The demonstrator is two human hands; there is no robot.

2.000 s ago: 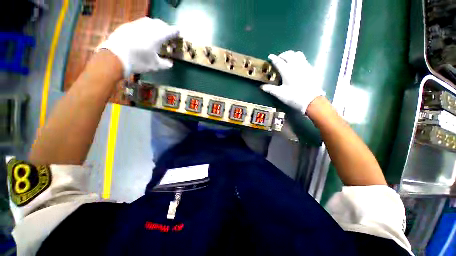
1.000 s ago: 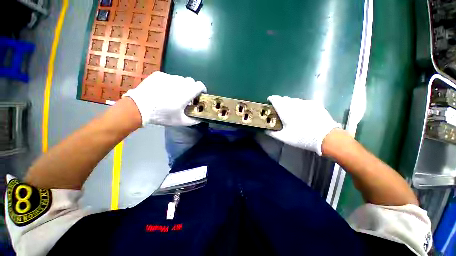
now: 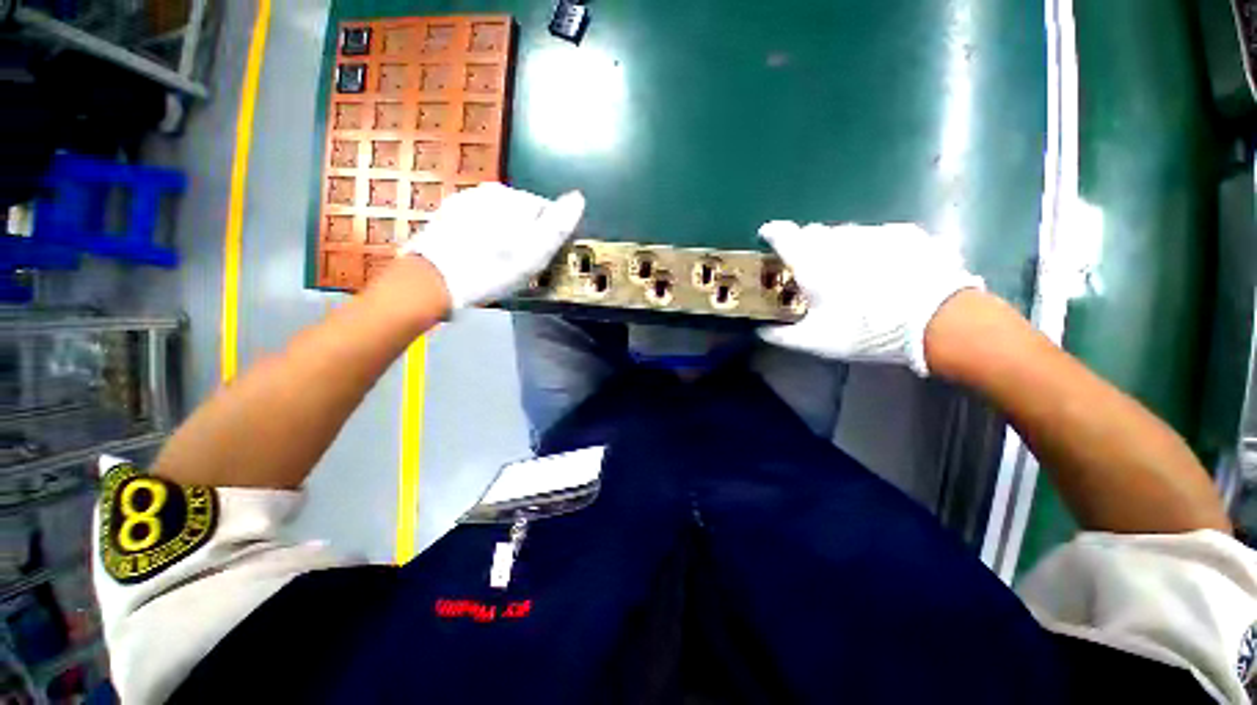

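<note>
A cream-metal fixture cover (image 3: 678, 280) with paired holes lies crosswise at the bench's near edge, above my lap. My left hand (image 3: 494, 245), in a white glove, grips its left end. My right hand (image 3: 869, 293), also gloved in white, grips its right end, thumb on top. The lower fixture frame with the windows is not visible; whether it sits under the cover cannot be told. Both ends of the cover are partly hidden by my gloves.
An orange-brown pocketed tray (image 3: 416, 135) lies at the left, with two dark squares in its far-left recesses. A small black part (image 3: 568, 19) lies beyond it on the green bench (image 3: 772, 124). A blue stool (image 3: 113, 207) stands at the far left.
The cover has come down from over the windowed frame to the near edge, and the frame is no longer seen. Since the last earlier frame, the cover has levelled slightly and the view has shifted.
</note>
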